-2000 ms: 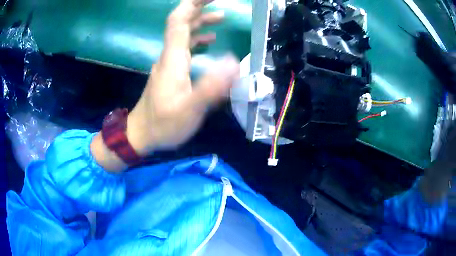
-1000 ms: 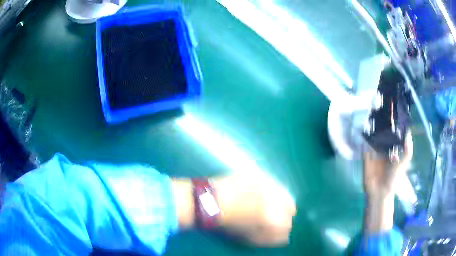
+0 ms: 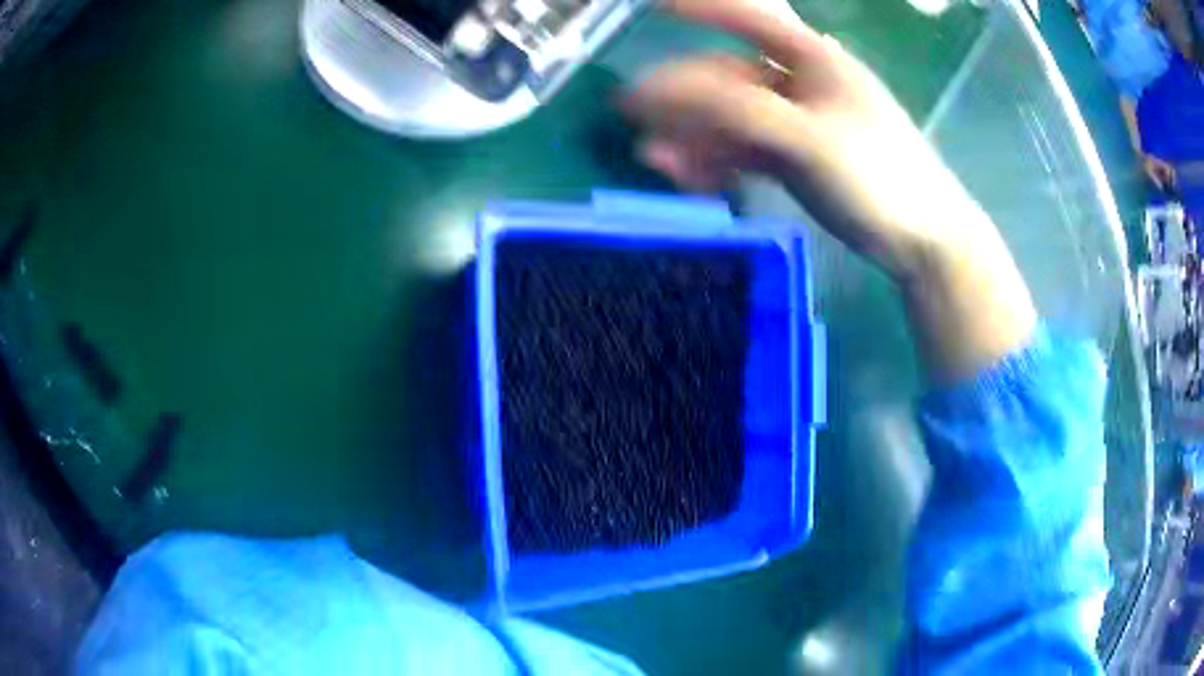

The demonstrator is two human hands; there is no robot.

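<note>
A blue open bin (image 3: 779, 449) lies in front of me and holds a mass of tiny dark screws (image 3: 621, 396). Beyond it, cut off by the top edge, is a device (image 3: 528, 46) with a light-coloured shell and dark parts, on a round white base (image 3: 396, 95). My right hand (image 3: 779, 112) reaches in from the right, above the bin and right of the device. Its fingers are blurred and apart, with nothing seen in them; one finger runs to the top edge. My left hand is not in view; only blue sleeve shows at bottom left.
The glossy green bench (image 3: 264, 330) runs under everything. Small dark strips (image 3: 152, 456) and clear plastic lie at the left edge. A pale edge strip curves down the right side, with other units beyond it. Another person's blue sleeve (image 3: 1129, 46) and hand show at top right.
The view has shifted, so the bin is now central and nearer. My left hand with the dark-red wristband has left the picture. My right hand is off the device it was at on the right.
</note>
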